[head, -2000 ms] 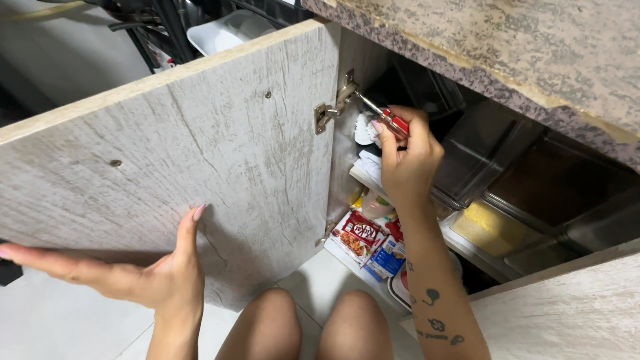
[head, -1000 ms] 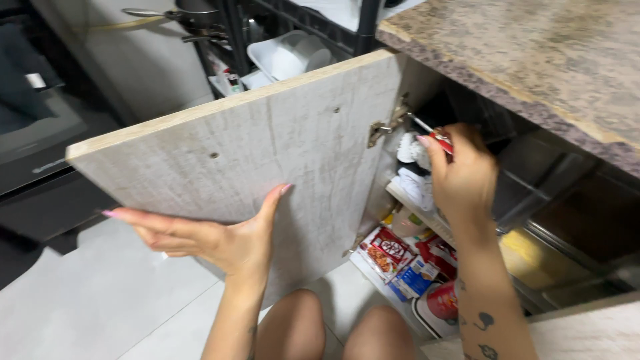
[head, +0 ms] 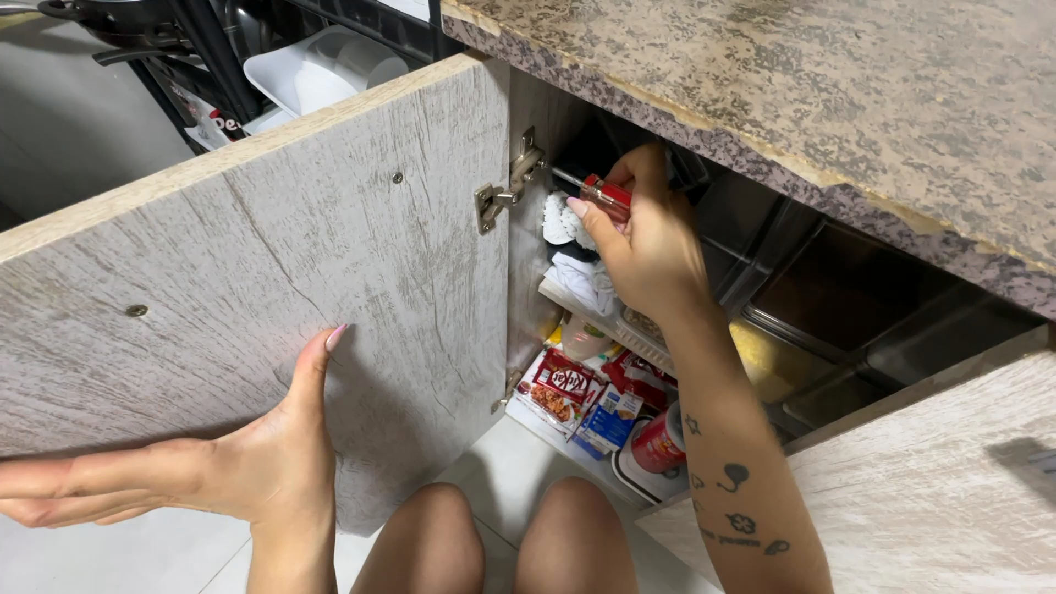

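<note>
My right hand (head: 648, 235) grips the red handle of a screwdriver (head: 606, 196) inside the cabinet opening. The screwdriver's shaft points left, and its tip meets the arm of the upper metal cabinet hinge (head: 525, 167), where the screw is too small to make out. That hinge joins the side panel to the swung-out, wood-grain cabinet door (head: 421, 313). With thumb raised and fingers stretched out, my left hand (head: 264, 462) rests against the door's inner face and lower edge. A lower hinge (head: 506, 391) shows near the cabinet floor.
A granite-patterned countertop (head: 742, 91) overhangs the opening. Inside are white cloths (head: 582, 276), a KitKat packet (head: 565, 381), a red can (head: 658, 441) and dark containers (head: 833, 285). Another cabinet door (head: 932, 462) stands at right. Behind the open door is a black rack with a white plastic container (head: 309, 70).
The right hand stays at the upper hinge with the screwdriver, and the left hand stays at the door. The view swung left and then back.
</note>
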